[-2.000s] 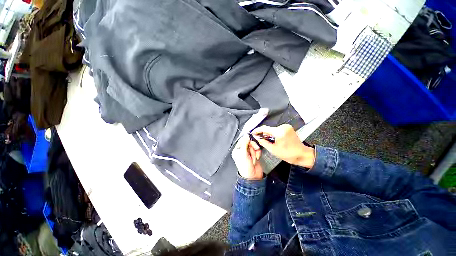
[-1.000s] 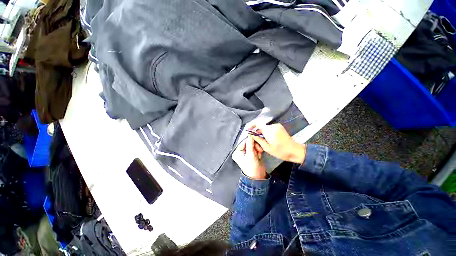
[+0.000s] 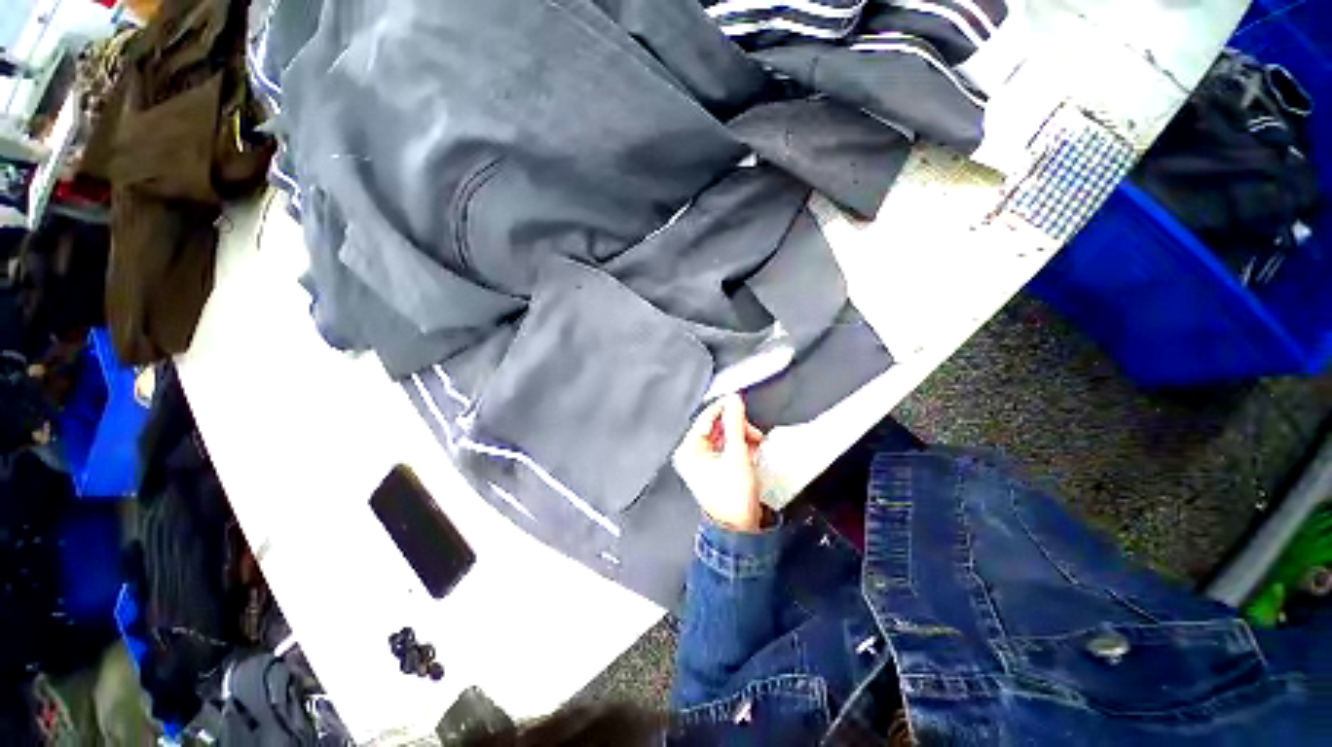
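Note:
A large grey garment (image 3: 482,161) with white stripes lies heaped over the table. A plain grey flap (image 3: 599,382) with a rounded corner lies on its near part. My left hand (image 3: 720,455) is at the table's near edge, its fingertips pinched on the grey garment edge beside a narrow white strip (image 3: 752,371). Any needle or thread there is too small to make out. My right hand is not in view.
A black phone (image 3: 422,530) and a cluster of tiny black pieces (image 3: 415,654) lie on the white table (image 3: 263,482). A checked swatch (image 3: 1068,172) is at the right edge. Blue bins (image 3: 1169,285) with dark clothing stand beyond; brown clothing (image 3: 164,219) is at left.
My right hand, earlier beside my left with a small dark tool in its fingers, has left the picture. My left hand stays at the garment edge. The view has shifted slightly.

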